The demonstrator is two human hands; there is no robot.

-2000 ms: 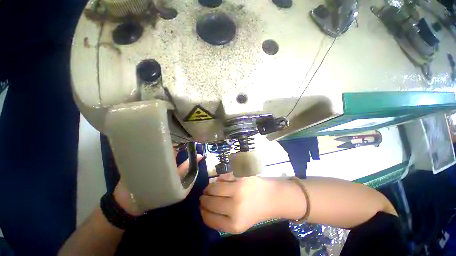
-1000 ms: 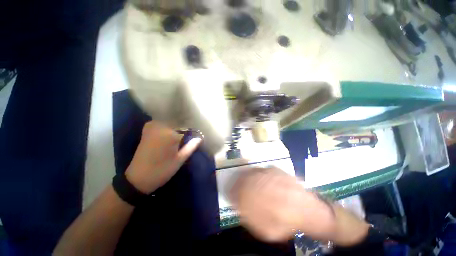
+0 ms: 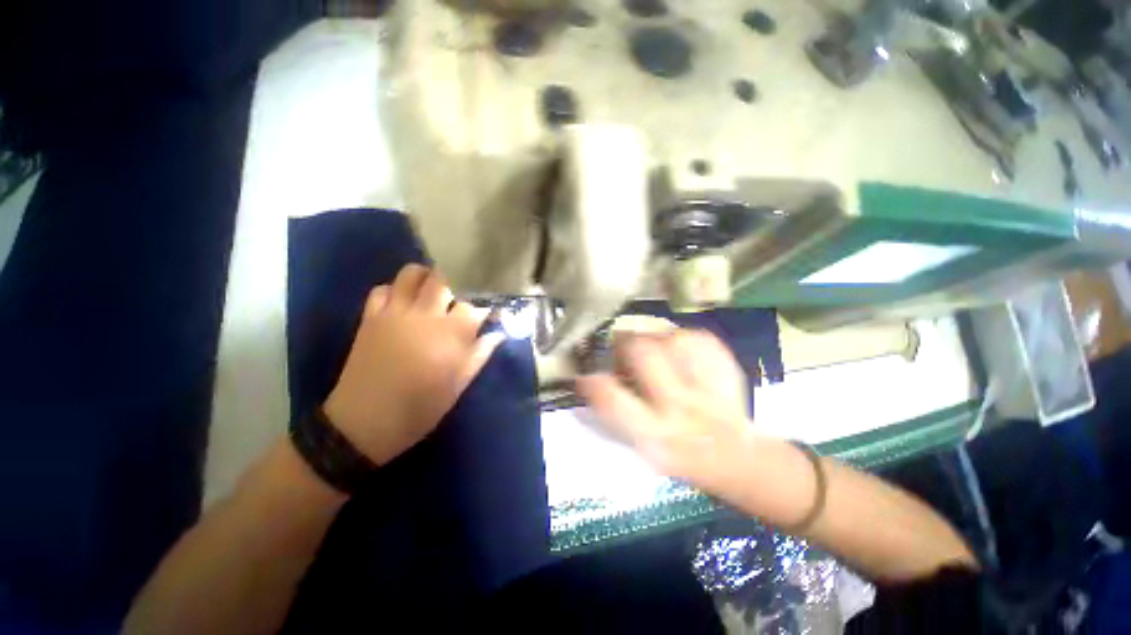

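Dark navy fabric [image 3: 496, 459] lies under the cream sewing machine head [image 3: 496, 149] and hangs over the table's front. My left hand [image 3: 416, 354] grips it left of the needle area, thumb and fingers close to the shiny metal parts [image 3: 527, 320]. My right hand [image 3: 676, 391] is blurred, just right of the needle area, with curled fingers. A dark slim thing shows at its fingertips and appears to be the thread snips [image 3: 564, 397]. The guard and my fingers hide the needle tip and most of the snips.
A green-framed panel [image 3: 955, 213] juts out above the right of the table. A pale flat tool [image 3: 912, 344] and a small dark scrap [image 3: 765, 350] lie beneath it. A clear tray [image 3: 1054, 354] stands at the right end. The table's green edge [image 3: 645, 511] runs along the front.
The view has shifted, so the machine sits farther up and right. The red and dark snips no longer show on the right of the table. My right hand moved away, then back near the needle.
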